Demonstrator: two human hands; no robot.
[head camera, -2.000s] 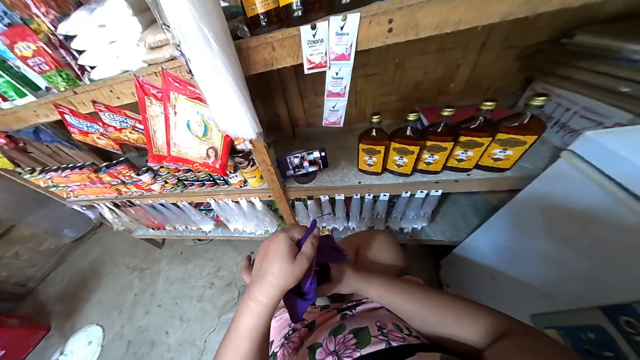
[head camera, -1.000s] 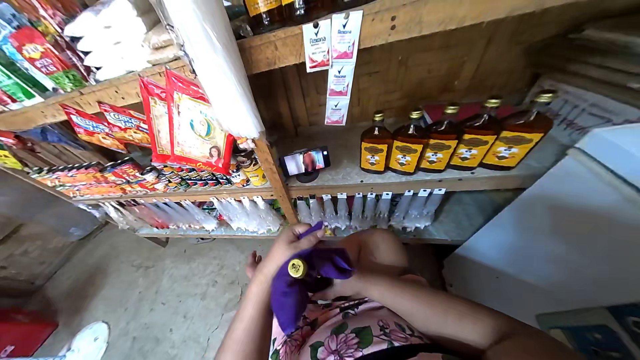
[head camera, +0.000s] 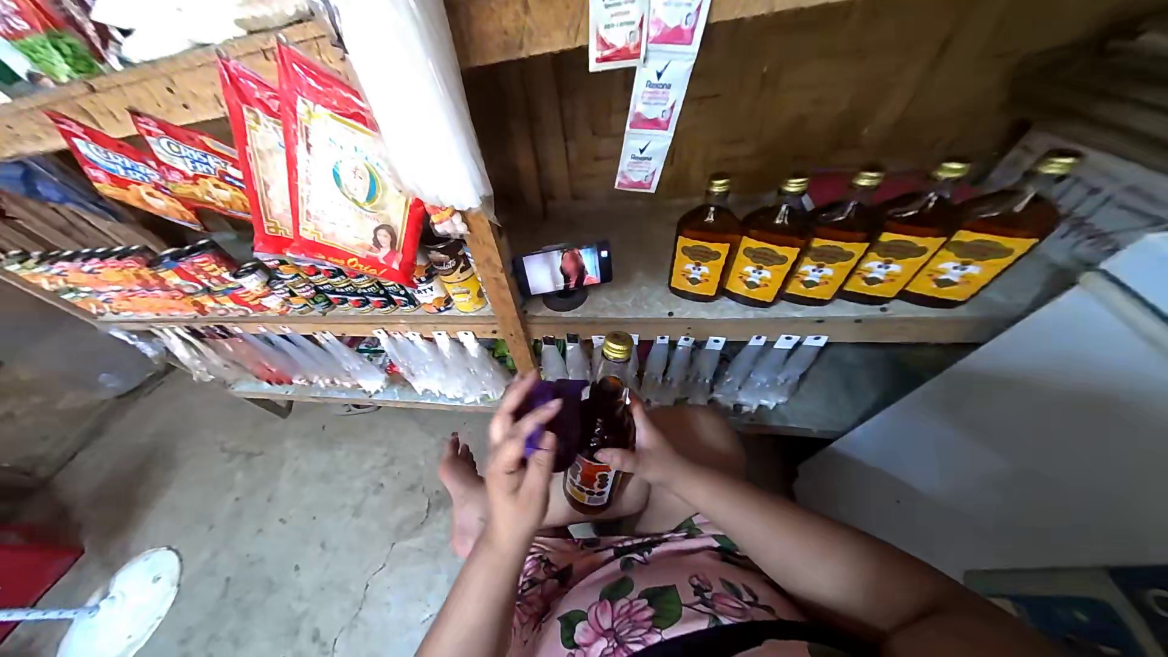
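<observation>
My right hand (head camera: 646, 447) grips a dark glass bottle (head camera: 606, 415) with a gold screw cap, held nearly upright above my lap. Against the bottle's left side, my left hand (head camera: 525, 447) holds a bunched purple cloth (head camera: 561, 420). A colourful label shows on the lower part of the bottle, partly behind my right fingers. Several flat bottles with yellow labels (head camera: 766, 265) stand in a row on the wooden shelf ahead.
A phone (head camera: 563, 269) stands on the shelf (head camera: 630, 324) beside a wooden post. Bagged plastic items (head camera: 675, 370) hang below. Cans (head camera: 196, 278) and red packets (head camera: 342, 173) are at left. A white cabinet-like surface (head camera: 1004, 429) is at right, a white round object (head camera: 128, 607) at lower left.
The bottle, with only its cap showing from the purple cloth a second ago, is now largely uncovered. The cloth has shifted to its left side with my left hand.
</observation>
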